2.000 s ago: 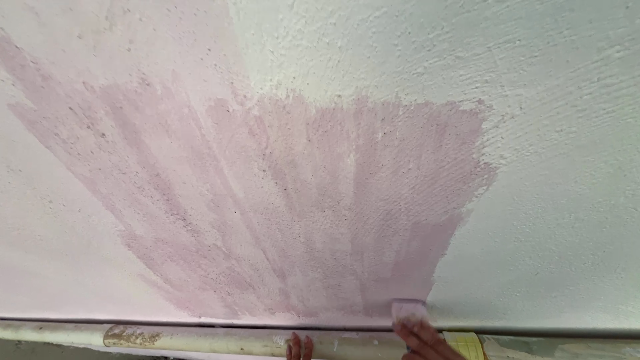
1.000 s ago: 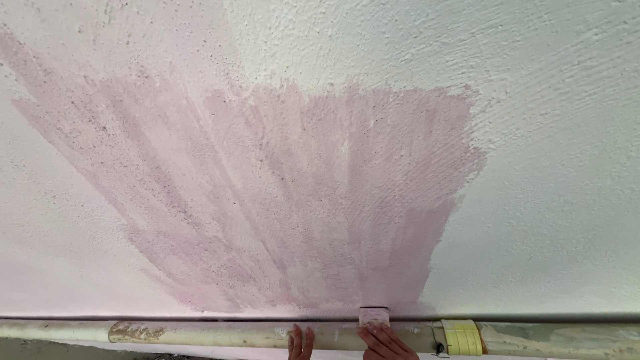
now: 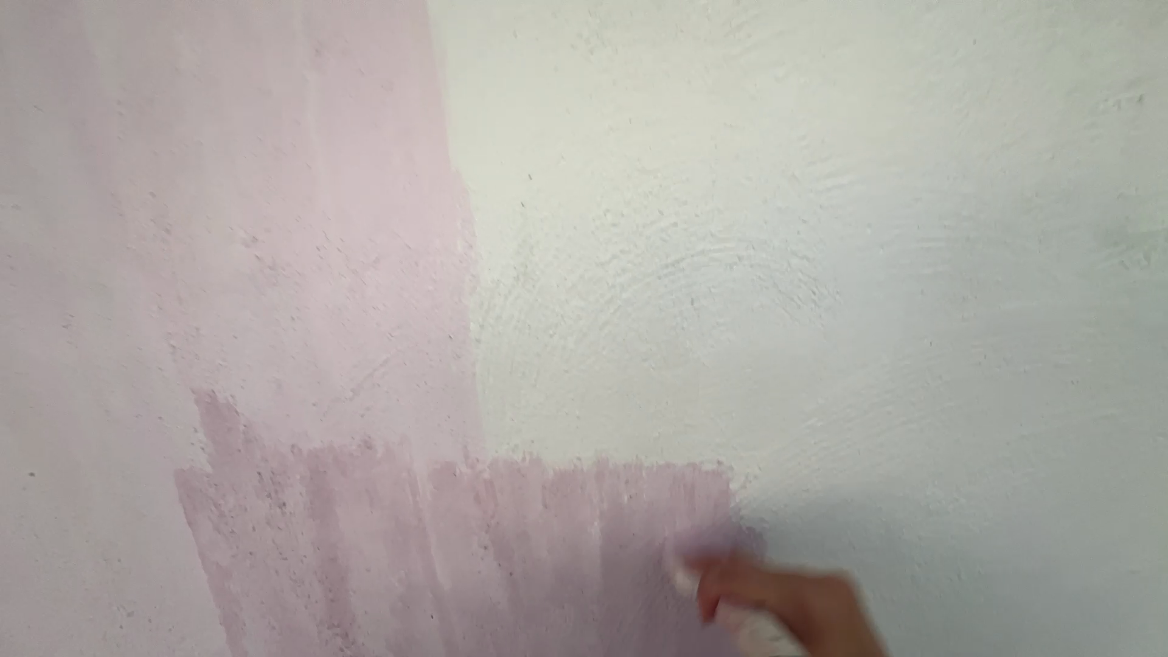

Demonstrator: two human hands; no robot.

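At the lower right, my right hand [image 3: 789, 598] is blurred against the wall. Its bent fingers grip a small, pale paint applicator [image 3: 684, 573], mostly hidden and too blurred to tell its exact kind. The applicator is over the right part of a darker, wet-looking pink paint patch [image 3: 511, 547], whose top edge is ragged. Paler pink paint [image 3: 319, 182] covers the textured wall above that patch and to its left. My left hand is out of view.
Whitish wall plaster [image 3: 821, 274] with ridges and curved trowel marks spreads across the upper right. A soft shadow [image 3: 858, 520] falls on the wall beside my right hand.
The view has shifted up the wall, and the pipe along the bottom has left it. My right hand has moved from the patch's lower edge to its upper right. My left hand has gone out of view.
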